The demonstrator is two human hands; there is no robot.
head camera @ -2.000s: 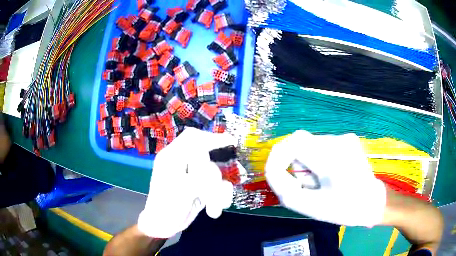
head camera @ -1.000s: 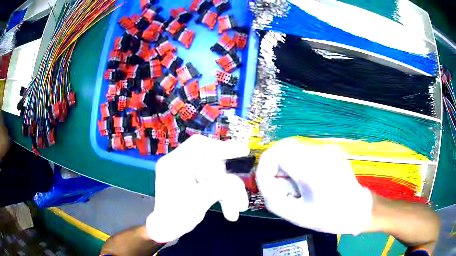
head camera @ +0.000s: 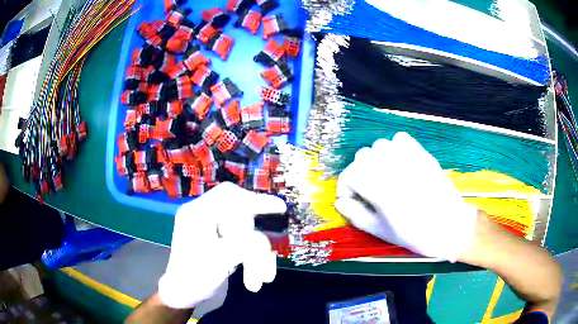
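My left hand (head camera: 218,243), in a white glove, holds a red and black connector housing (head camera: 272,226) between thumb and fingers, in front of the blue tray. My right hand (head camera: 402,196), also gloved, lies over the yellow wires (head camera: 326,199) and partly over the green wires (head camera: 443,142), fingers curled. Whether it holds a wire is hidden. The red wires (head camera: 358,243) lie below it, nearest me. Silvery crimp terminals (head camera: 293,177) mass at the wire ends, right of my left hand.
The blue tray (head camera: 117,152) holds many loose red and black housings. Black wires (head camera: 443,92), blue wires (head camera: 437,44) and white wires (head camera: 469,22) lie farther back in the rack. Finished harnesses (head camera: 60,95) lie left of the tray. Part of a person shows at the left edge.
My left hand has moved left and slightly down with the housing. My right hand has moved away from the housing, up and right over the wires. The dark wire loop at its palm no longer shows clearly.
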